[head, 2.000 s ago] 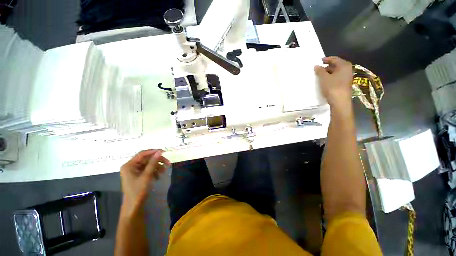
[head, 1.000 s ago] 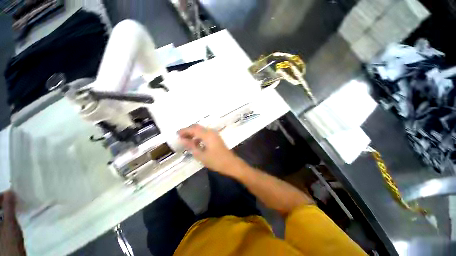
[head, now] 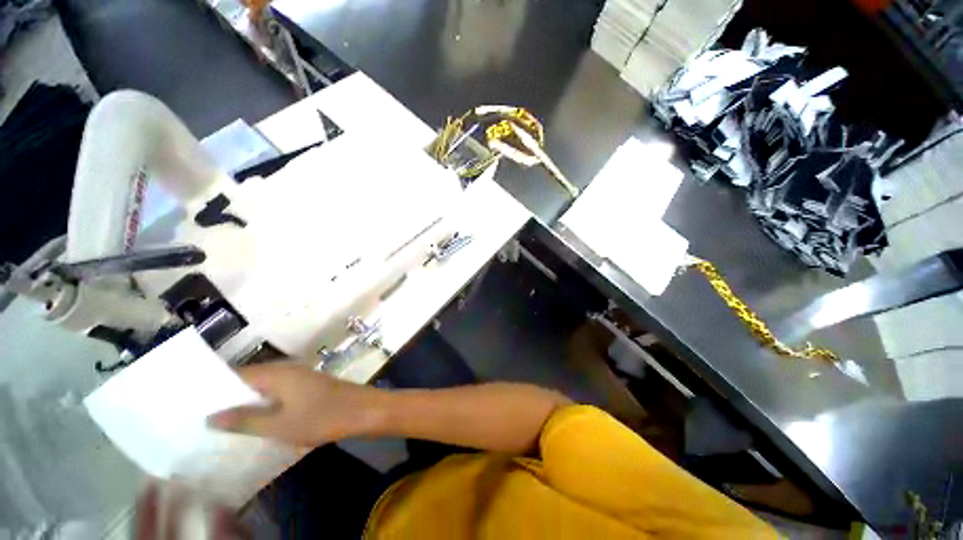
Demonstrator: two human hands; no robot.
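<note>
My right hand holds white fabric by its right edge, thumb on top, in front of the sewing machine. I cannot tell if it is one panel or several layers. My left hand is blurred and cut off by the bottom edge, close to the fabric's lower edge; its grip cannot be made out. The fabric covers part of the needle plate area. The machine's flat right side is overexposed white, so layers on it cannot be told apart.
Dark metal table at the right bears a white bundle, yellow patterned ties, a heap of black and white scraps and white stacks. Black fabric lies at far left. Metal fittings line the machine's near edge.
The view has swung right and the machine now sits at the left. My right hand has moved from the machine's right side to its front left, now with white fabric. My left hand has come near it.
</note>
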